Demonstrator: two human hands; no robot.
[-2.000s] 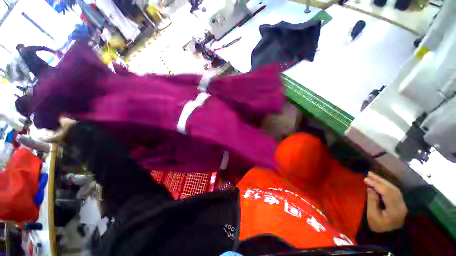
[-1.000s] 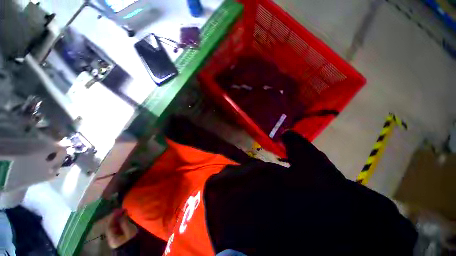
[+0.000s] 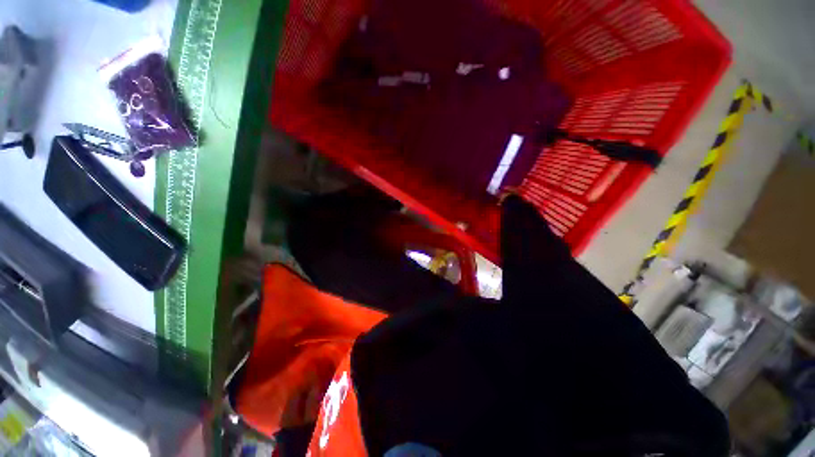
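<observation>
The purple garment pieces (image 3: 447, 98) with short grey reflective bands lie bunched inside the red mesh crate (image 3: 617, 170). My right arm, in a black sleeve, reaches to the crate's near wall. Only a small bit of my right hand (image 3: 508, 195) shows at the sleeve's end, by the rim and close to a reflective band. The rest of it is hidden, and I cannot tell whether it holds cloth. My left hand is not in view.
The sewing table's green edge (image 3: 234, 170) runs down the left. On its top lie a black smartphone (image 3: 112, 214), a thin metal tool (image 3: 98, 138) and a small purple packet (image 3: 150, 103). Yellow-black tape (image 3: 697, 192) marks the floor; boxes stand at lower right.
The view has swung from the machine and the stretched purple garment to the crate, which now appears nearer. My left hand has left the picture. My right sleeve still reaches to the crate.
</observation>
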